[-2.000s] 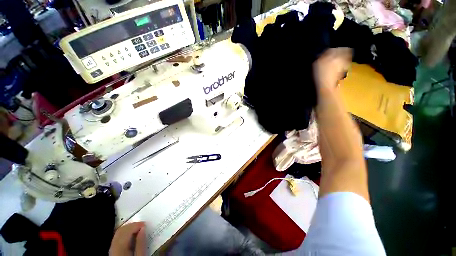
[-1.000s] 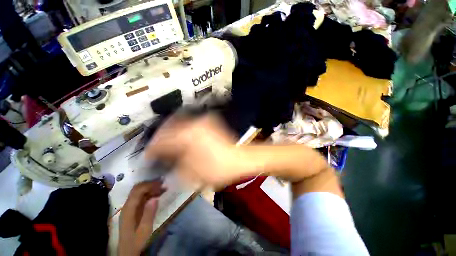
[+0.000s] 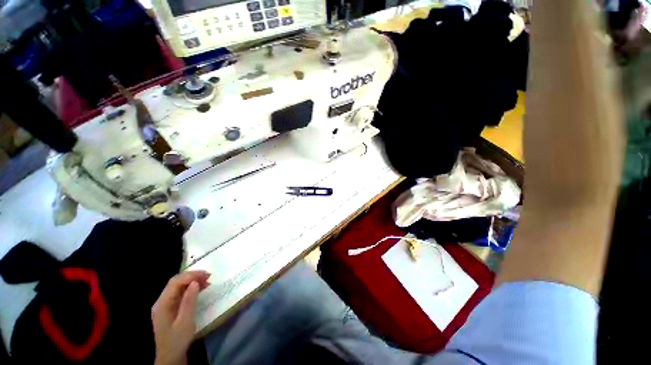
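A black garment piece [image 3: 132, 274] lies bunched at the left, below the needle end of the sewing machine [image 3: 250, 107]. Its red trim [image 3: 100, 308] shows as a loop. My left hand [image 3: 177, 306] rests at the table's front edge, right of the garment. Its fingers are together and I see nothing in them. My right hand is out of the picture; only its forearm shows, reaching past the top edge at the right. Dark thread snips [image 3: 310, 191] and silver tweezers [image 3: 243, 176] lie on the white table.
A black cloth heap [image 3: 450, 93] stands against the machine's right end. Pale crumpled cloth [image 3: 464, 192] lies below it. Red fabric [image 3: 357, 260] with a white card [image 3: 428, 285] and cord is below right. A yellow-orange surface [image 3: 508, 135] shows behind my forearm.
My right hand moved from the black heap to beside my left hand, then away up and right, out of view. The view has shifted, and more of the red trim shows.
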